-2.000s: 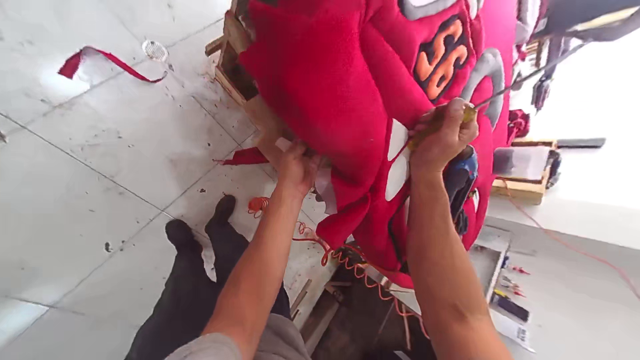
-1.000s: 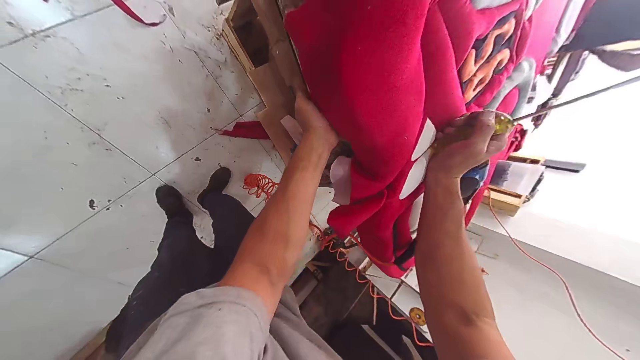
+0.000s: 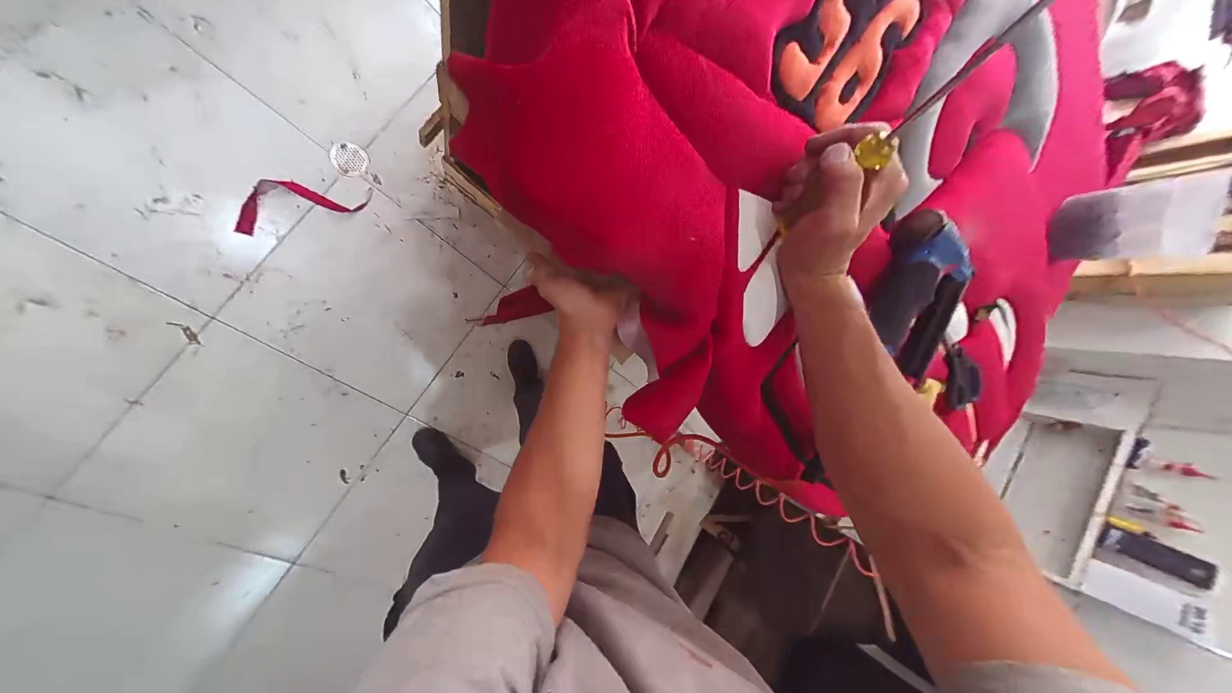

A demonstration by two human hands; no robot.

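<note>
Red plush fabric (image 3: 616, 173) with orange, grey and white shapes covers a large padded piece on a wooden frame (image 3: 472, 183). My left hand (image 3: 582, 294) grips the fabric's lower left edge, fingers partly hidden beneath it. Above the white patches, my right hand (image 3: 839, 192) is closed around the yellow handle of a long thin metal rod tool (image 3: 962, 72); the rod points up and to the right. Close to my right forearm, a blue and black hand tool (image 3: 924, 269), perhaps a staple gun, lies on the fabric.
A coiled orange air hose (image 3: 760, 486) hangs below the fabric. On the tiled floor (image 3: 289, 404) lie a red fabric strip (image 3: 303, 192) and scraps, near a round drain cover (image 3: 348, 159). At the right are a white tray (image 3: 1068, 491) and small tools (image 3: 1160, 553).
The view has shifted. My left hand stays at the fabric's edge, and my right hand keeps hold of the yellow-handled tool throughout.
</note>
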